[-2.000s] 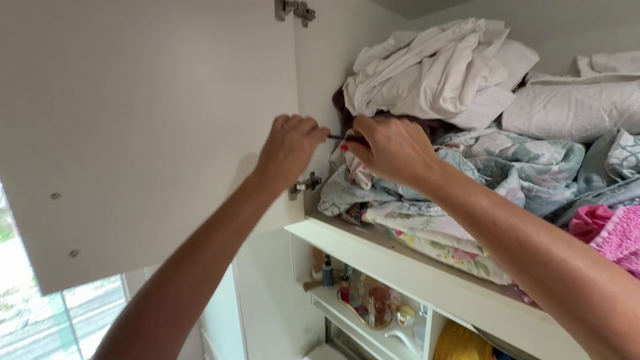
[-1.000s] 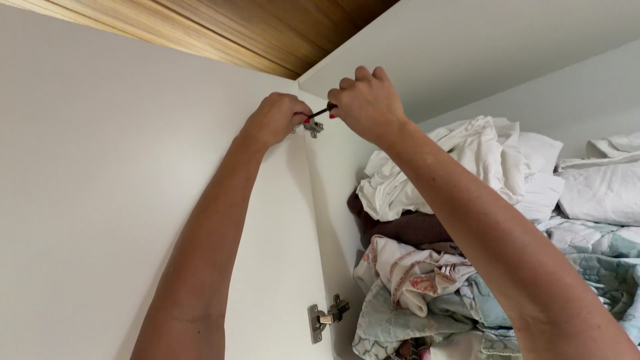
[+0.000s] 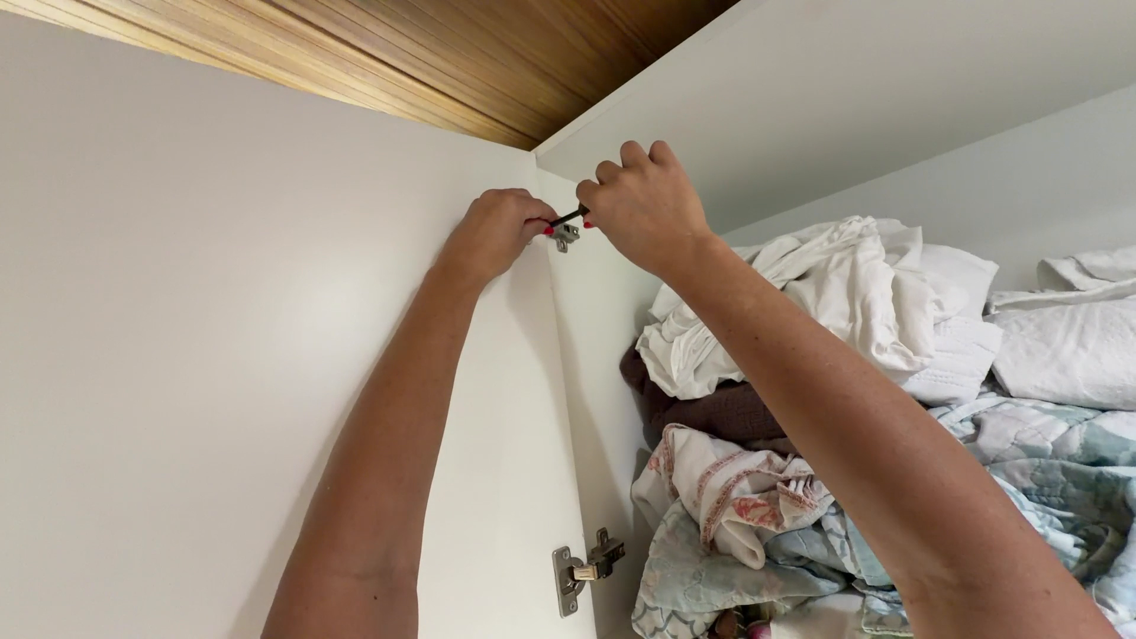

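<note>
My right hand [image 3: 643, 206] is closed around the handle of a thin dark tool, likely a screwdriver [image 3: 566, 217]. Its shaft runs left to the fingertips of my left hand [image 3: 499, 232], which pinch it near the tip. Both hands are at the upper metal cabinet hinge [image 3: 564, 236], in the corner where the white cabinet door [image 3: 222, 311] meets the side panel. The hinge is partly hidden by my left fingers, and the tool's tip cannot be made out. Lower on the same door edge is a second metal hinge [image 3: 586, 568], with no hand on it.
Right of the side panel, the cabinet holds piled white bedding [image 3: 852, 302], a dark brown cloth [image 3: 719, 413] and patterned quilts [image 3: 1047, 444]. The cabinet's top panel [image 3: 843, 98] lies above them. Beyond the door's top edge is a wooden ceiling [image 3: 497, 53].
Two seconds ago both hands held the tool lower, near the lower hinge; now they are at the upper hinge. The view has tilted up. Since one second ago the hands have stayed there.
</note>
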